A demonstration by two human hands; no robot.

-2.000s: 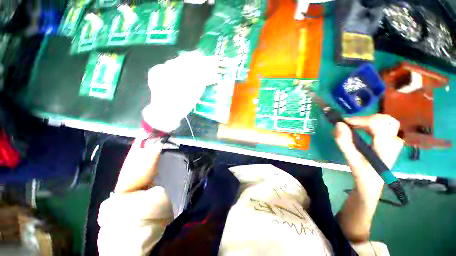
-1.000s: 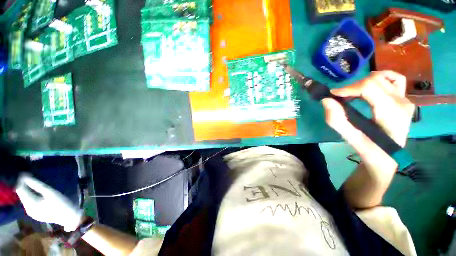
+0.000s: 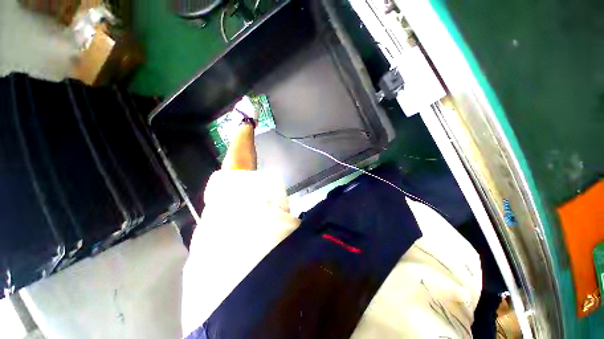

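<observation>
My left hand (image 3: pixel 244 114), in a white glove with a dark wrist band, reaches down into a large black bin (image 3: pixel 311 86). It is small and overexposed, so its fingers and any grip cannot be made out. Green circuit boards (image 3: pixel 265 112) show at the bin's bottom, around and beneath the hand. A thin white cord runs from near the wrist across the bin's side towards my body. My right hand is not clearly visible; only a small skin-coloured patch shows at the lower right under the bench edge.
The bench's metal edge (image 3: pixel 463 162) curves down the right side. Beyond it lie the green mat (image 3: pixel 530 79), the orange sheet (image 3: pixel 583 228) and part of a green board. Stacked black bins (image 3: pixel 73 172) stand at the left. A cardboard piece (image 3: pixel 96 58) is at the upper left.
The view has swung from the bench top down to the left. My left hand has moved into the black bin. The soldering iron has left the view.
</observation>
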